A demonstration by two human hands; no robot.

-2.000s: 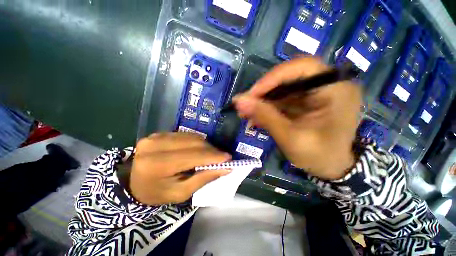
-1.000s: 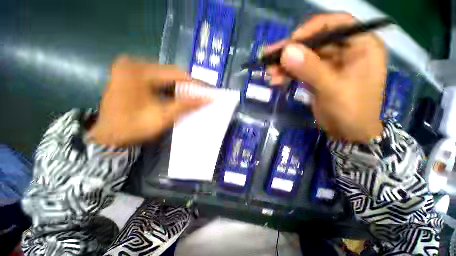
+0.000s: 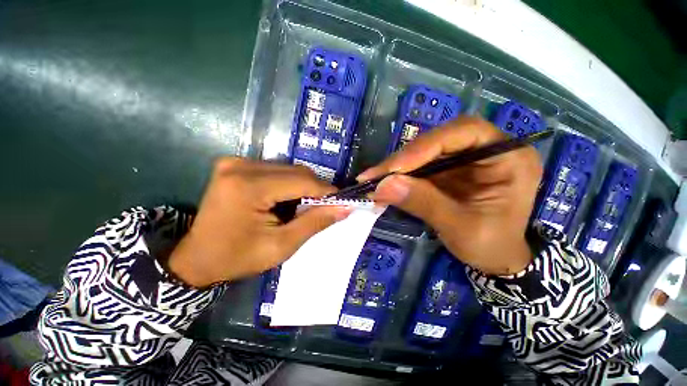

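My left hand pinches the top edge of a white sticker sheet that hangs down over the tray. A row of tiny dark marks runs along its top edge. My right hand holds dark tweezers, their tip at the sheet's top edge by my left fingers. Beneath, blue phone bodies lie in two rows in a clear blister tray. The upper-left phone body shows camera openings and silver slots. My hands and the sheet partly cover several others.
A white rail runs beyond the tray, with a green conveyor belt behind it. The dark green bench mat lies at left. A white round base and dark items are at right. Blue cloth shows at the left edge.
The tweezers' tip has come down from over the phones to the sheet's top edge. My left hand and the sheet have moved down and slightly right in view, and the upper phone row shows more fully.
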